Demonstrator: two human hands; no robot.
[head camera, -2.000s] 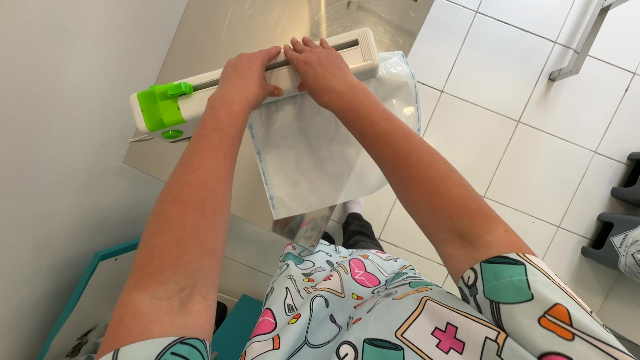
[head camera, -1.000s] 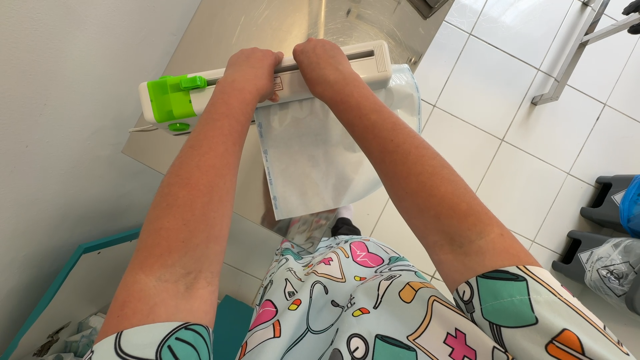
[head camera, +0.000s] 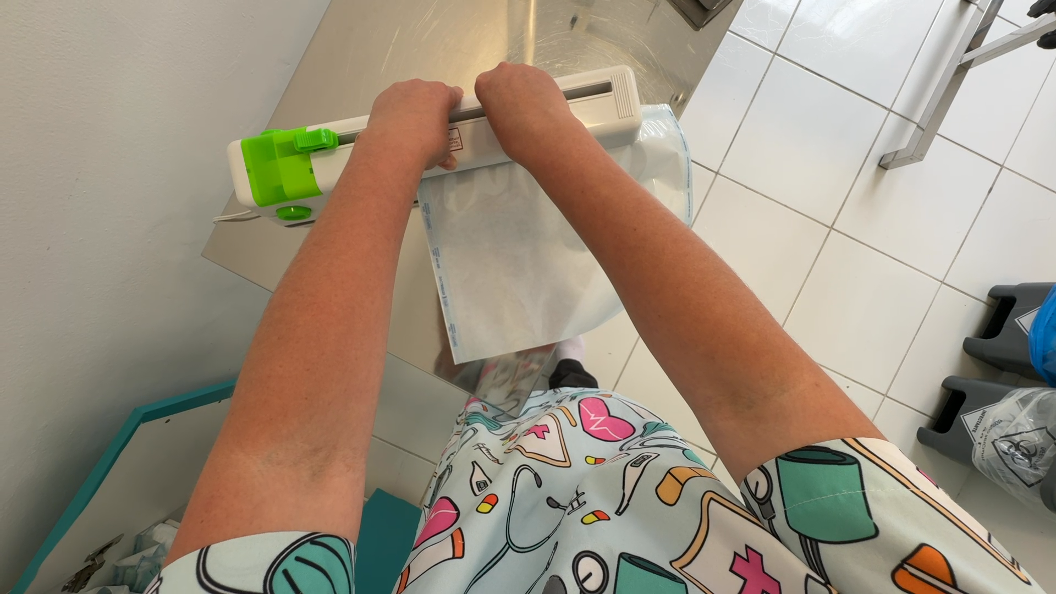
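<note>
A white and green pouch heat sealer (head camera: 594, 103) lies at a slant on a steel table. My left hand (head camera: 412, 120) rests on the middle of its top bar, fingers curled over the far side and thumb along the near side. Beside it, a little to the right, my right hand (head camera: 524, 111) bears on the same bar with its fingers curled in; what lies under them is hidden. A clear and white sterilization pouch (head camera: 511, 256) with a blue printed edge extends from under the sealer over the table's near edge, and part of it shows at the right end.
The stainless steel table (head camera: 388, 49) meets a pale wall on the left. A teal-rimmed bin (head camera: 124, 437) with crumpled waste stands at lower left. On the right are a metal frame leg (head camera: 932, 124) and grey bin holders (head camera: 949, 421) with bags, on a tiled floor.
Two seconds ago my right fingers lay stretched flat over the sealer's bar; now they are curled in. Both hands remain on the sealer.
</note>
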